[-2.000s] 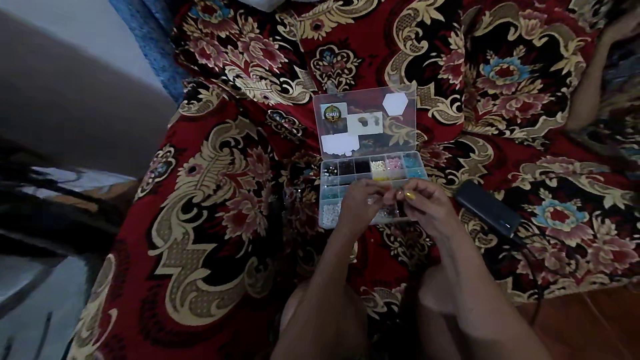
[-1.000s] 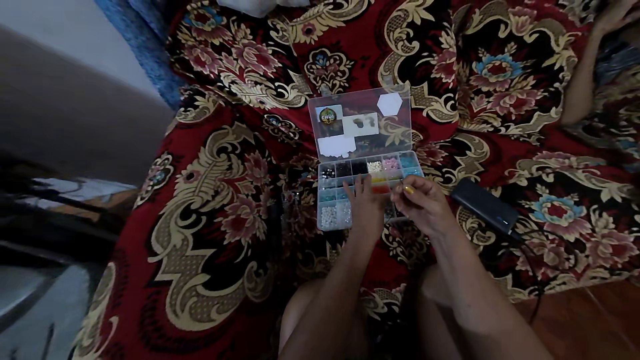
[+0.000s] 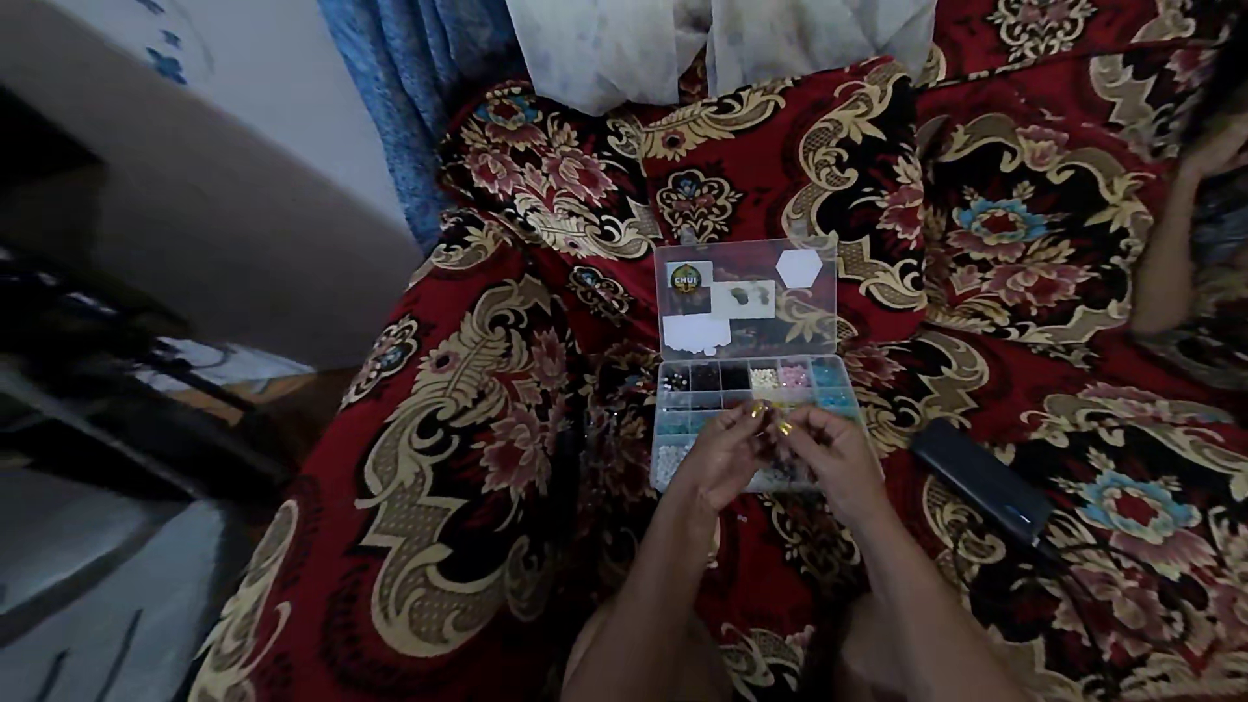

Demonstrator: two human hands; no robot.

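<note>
A clear plastic compartment box lies on the patterned sofa cover, its lid raised behind it. Beads of several colours fill its compartments, among them pink beads, cream beads and white beads. Over the box's front half, my left hand and my right hand are close together, thumbs and fingers pinched. Whatever lies between the fingertips is too small to make out. Yellow-gold nails show on both hands.
A dark power bank with a cable lies right of the box. Another person's arm is at the far right. Sofa cushions stand behind the box, and a blue curtain hangs behind to the left.
One second ago my left hand was spread over the box's compartments; now its fingers are drawn in beside my right hand's fingertips. The view has tilted upward.
</note>
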